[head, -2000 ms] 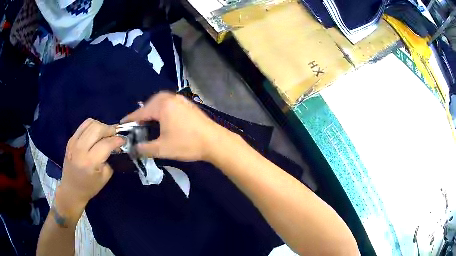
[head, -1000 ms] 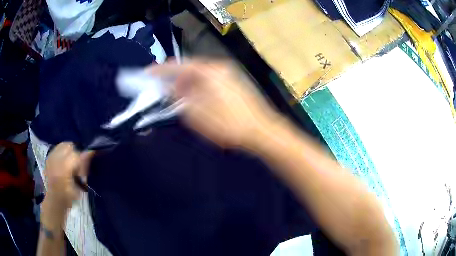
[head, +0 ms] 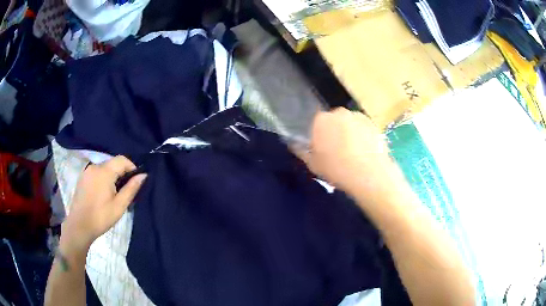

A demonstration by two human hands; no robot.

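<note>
A large navy fabric panel (head: 239, 221) lies across the middle and the bottom of the view, with more navy cloth (head: 132, 89) behind it. My left hand (head: 105, 200) pinches the navy cloth at its upper left edge between thumb and fingers. My right hand (head: 344, 149) is at the panel's upper right edge, closed and slightly blurred; whether it grips the cloth cannot be told. A small white piece (head: 185, 142) lies at the panel's upper edge, between the hands.
At the right is the white table (head: 491, 167) with its green ruled strip (head: 419, 155). Cardboard (head: 377, 66) lies at the upper right, with white-striped navy pieces (head: 449, 27) on it. A red object (head: 21, 182) is at the far left.
The white pieces that were in my right hand are no longer seen there. My right hand has moved right to the panel's edge. My left hand has moved up and right along the cloth.
</note>
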